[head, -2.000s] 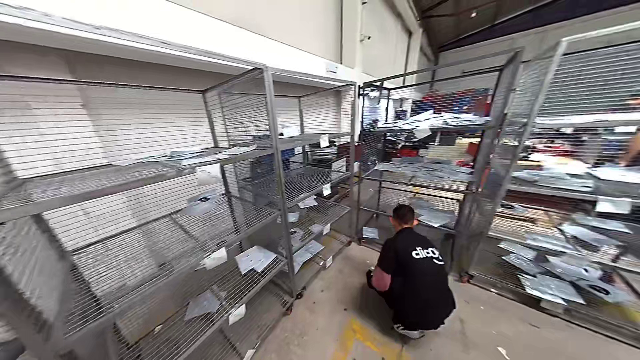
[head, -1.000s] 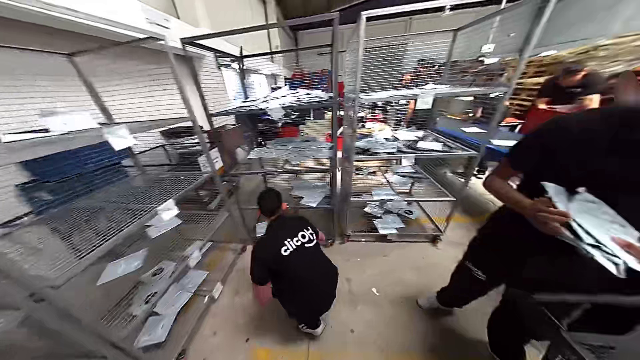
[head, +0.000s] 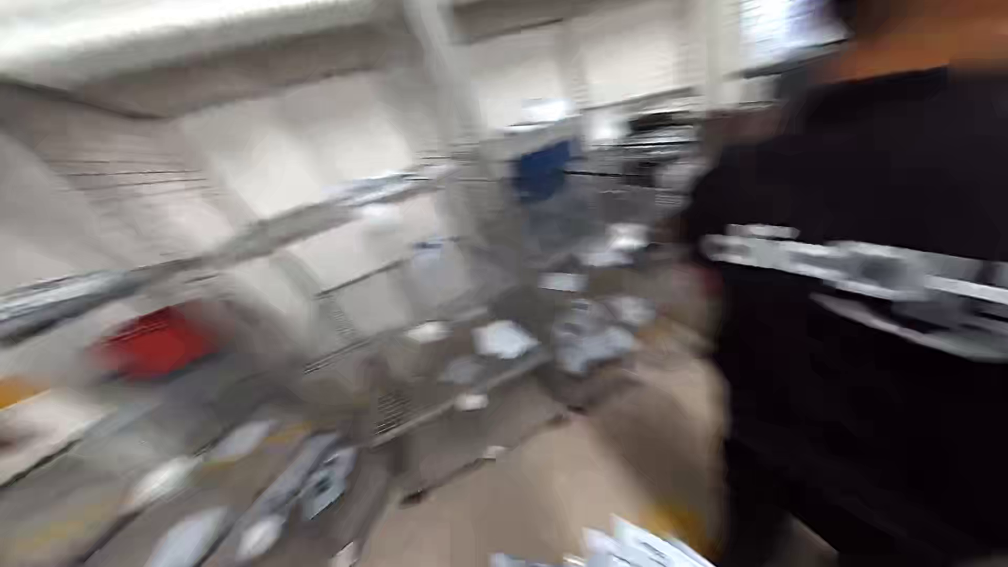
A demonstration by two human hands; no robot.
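Neither my left hand nor my right hand shows in this heavily blurred view. At the bottom edge lie some white and grey packets (head: 630, 547); whether a hand holds them is out of sight. On the wire-mesh shelves (head: 465, 386) at the centre are several pale packets, among them a white one (head: 504, 339) and a grey group (head: 591, 339). More packets (head: 327, 480) lie on a lower shelf at the left.
A person in a black shirt with white print (head: 866, 394) stands very close on the right. A red object (head: 161, 342) is at the left and a blue one (head: 543, 169) farther back. Bare concrete floor (head: 480, 504) runs between the shelves and the person.
The view has swung strongly and is blurred. A person in black now fills the right side. Packets have come into view at the bottom edge.
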